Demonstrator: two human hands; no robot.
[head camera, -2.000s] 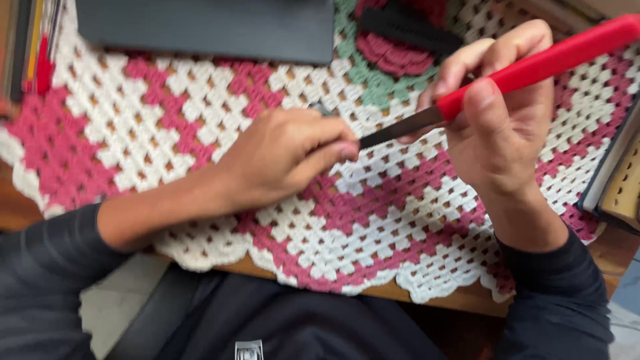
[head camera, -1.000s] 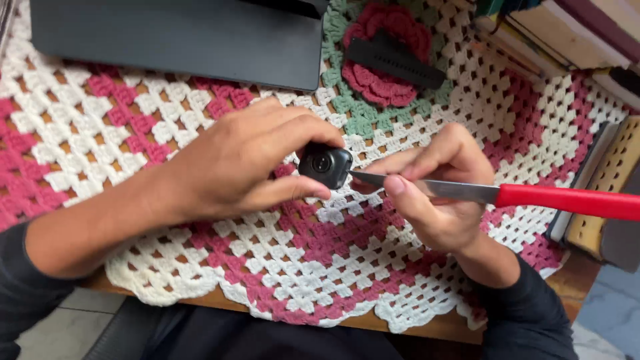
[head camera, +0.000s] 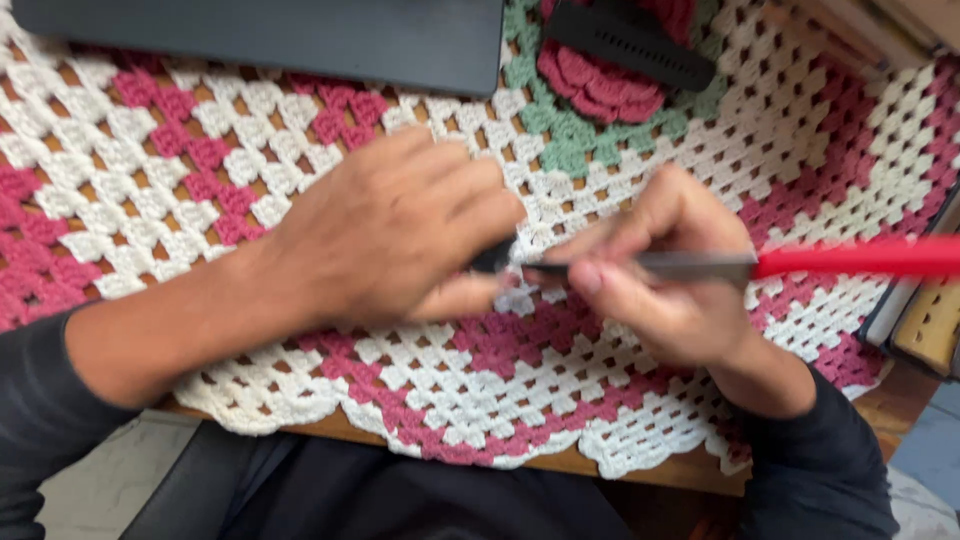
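Note:
My left hand (head camera: 397, 232) is closed around a small black device (head camera: 495, 256), most of it hidden by the fingers. My right hand (head camera: 667, 277) grips a knife by its metal blade (head camera: 697, 265), with the red handle (head camera: 855, 257) sticking out to the right. The blade's tip points left and lies close to the black device; blur hides whether they touch. Both hands are over a crocheted tablecloth (head camera: 525, 337) in white, pink and green.
A dark flat panel (head camera: 285, 37), perhaps a laptop, lies at the back left. A black strap (head camera: 630, 46) rests across a pink crocheted flower (head camera: 592, 82). Books (head camera: 930, 322) stand at the right. The wooden table edge (head camera: 675, 474) runs in front of my body.
Two seconds ago the knife slanted up to the right; now it lies nearly level. The black device's round face, visible one second ago, is now mostly covered by my left fingers.

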